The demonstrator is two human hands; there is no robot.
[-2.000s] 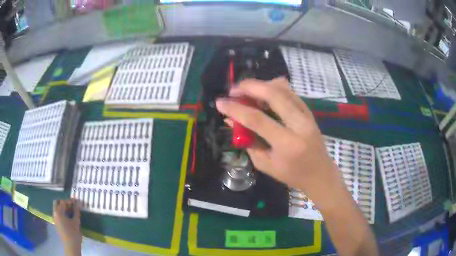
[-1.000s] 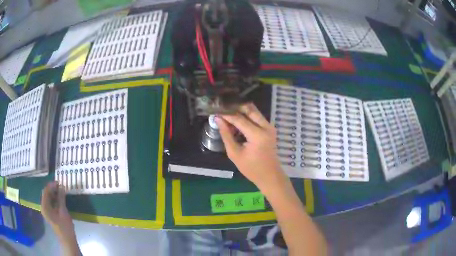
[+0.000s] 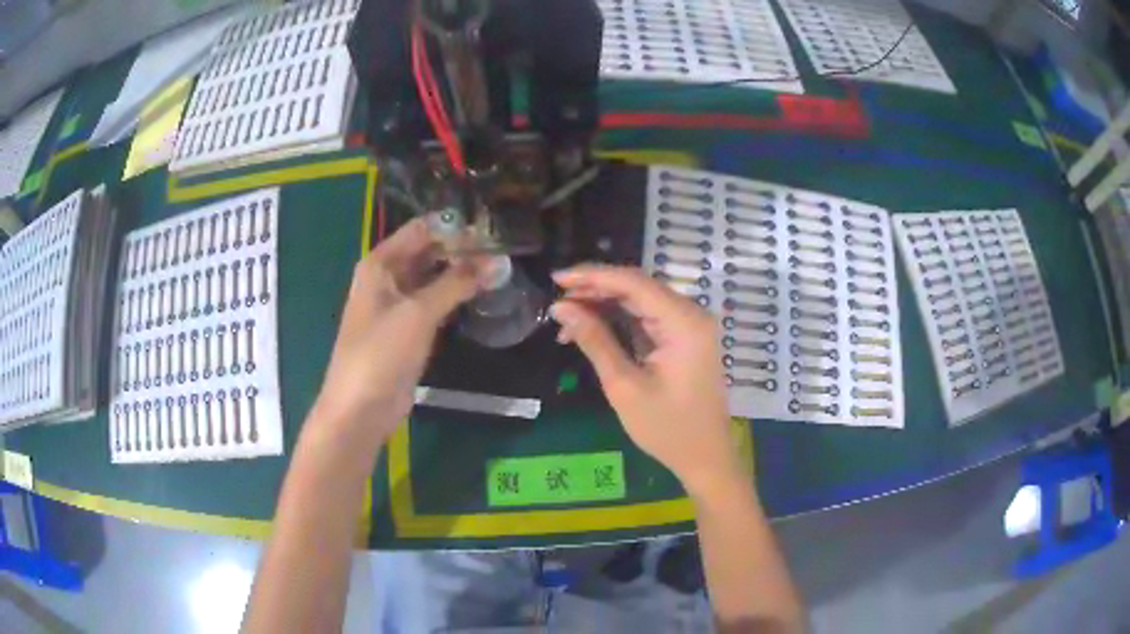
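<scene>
The black test fixture (image 3: 477,161) stands at the centre, its head raised over a silver round nest (image 3: 502,316) with a small white post (image 3: 496,273). My left hand (image 3: 390,303) is at the nest's left side, fingertips by the white post; whether it grips a part is hidden. My right hand (image 3: 657,359) is just right of the nest, thumb and forefinger nearly together, with a tiny dark end of what looks like a flex circuit (image 3: 547,312) at the tips. The red clamp handle is not visible.
White part trays with rows of dark parts lie left (image 3: 198,328) and right (image 3: 775,297) of the fixture, another at far right (image 3: 979,310). Stacked trays (image 3: 50,310) stand far left. A green label (image 3: 555,479) lies in front.
The red handle has left view and the fixture head has been raised. My left hand has moved from the left tray to the nest. My right hand has drawn slightly right of it.
</scene>
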